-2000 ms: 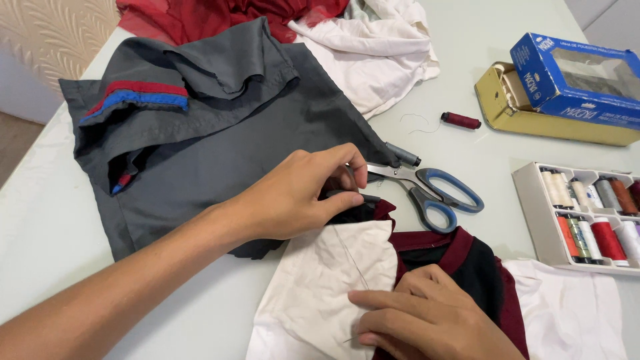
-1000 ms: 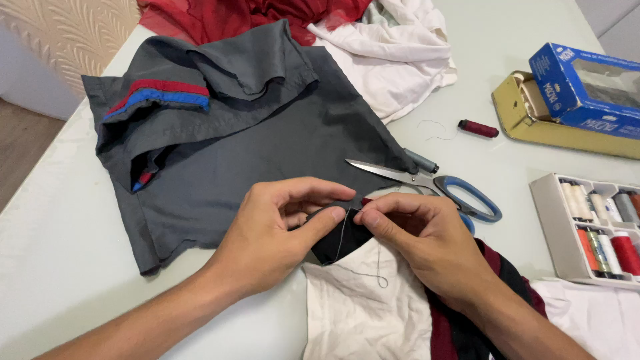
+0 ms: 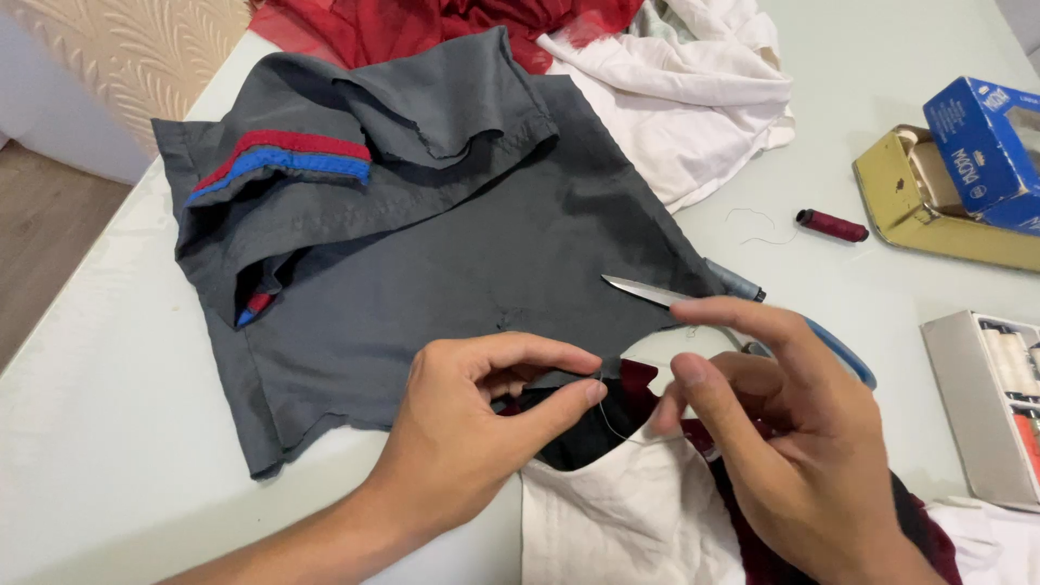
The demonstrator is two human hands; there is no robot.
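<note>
My left hand [image 3: 487, 414] pinches a fine grey thread [image 3: 609, 422] between thumb and forefinger, above a black and maroon fabric piece [image 3: 638, 388]. Whether a needle is in that pinch cannot be told. The thread hangs in a loop over a white cloth [image 3: 617, 520] toward my right hand [image 3: 780, 422], whose thumb and forefinger are apart with nothing visible between them. Grey fabric [image 3: 487, 268] with a red and blue striped trim lies beyond my left hand. Open scissors [image 3: 642, 291] lie partly under my right hand, beside a grey thread spool [image 3: 734, 280].
A maroon thread spool [image 3: 833, 226] lies to the right, near a yellow tin [image 3: 910, 219] with a blue box [image 3: 971, 154] on it. A white case [image 3: 959, 406] of thread spools stands at the right edge. Red sheer fabric [image 3: 390, 32] and white cloth [image 3: 691, 106] lie at the back.
My right hand has moved away from my left, its thumb and forefinger now apart; one second ago the two hands' fingertips nearly met above the black fabric. It now covers part of the scissors.
</note>
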